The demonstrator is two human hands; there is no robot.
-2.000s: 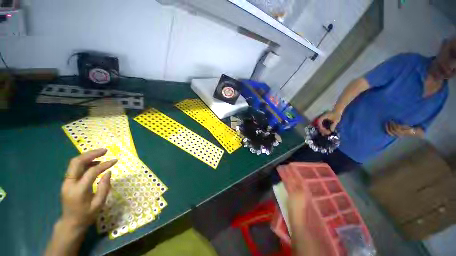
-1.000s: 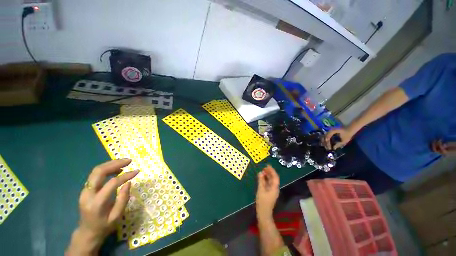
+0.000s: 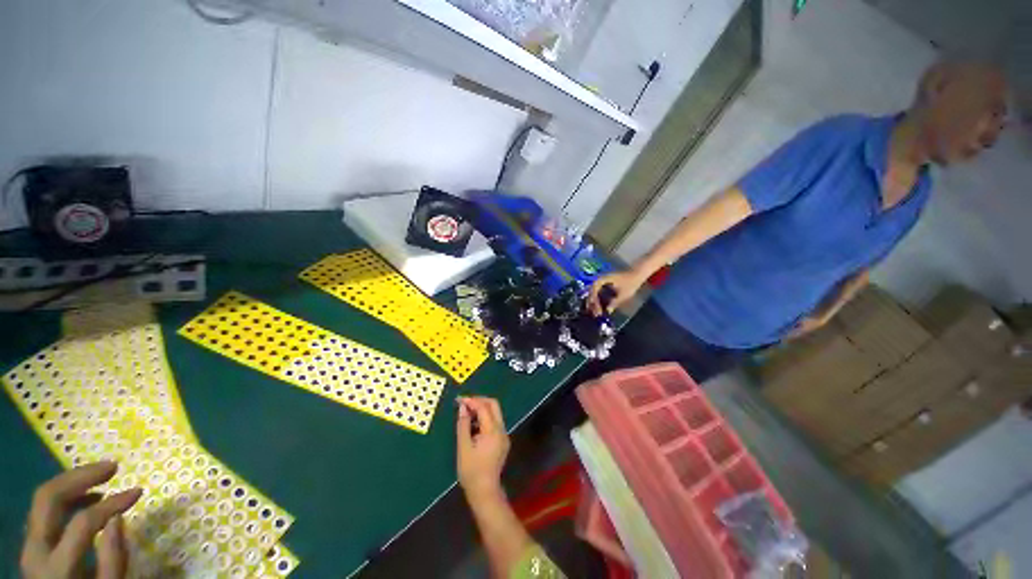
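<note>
Overlapping yellow adhesive sheets with rows of pale and dark dots lie at the lower left. My left hand is over their left edge, fingers apart, cut off by the picture's lower left. My right hand is at the bench's front edge, thumb and fingertips together; whether a tiny piece is between them cannot be told. A partly used yellow sheet lies between my hands, and more yellow sheets lie behind it. A black pile of wired round components with silver discs lies at the bench's right end.
Another person in a blue shirt stands at right, a hand on the component pile. Stacked red compartment trays stand beside the bench. One fan is on a white block, another fan by the wall. A blue bin is behind the pile.
The view swung right. My right hand came from over the red trays to the bench edge. The person's wire bundle moved from the air onto the bench beside the pile. My left hand stays over the sheets.
</note>
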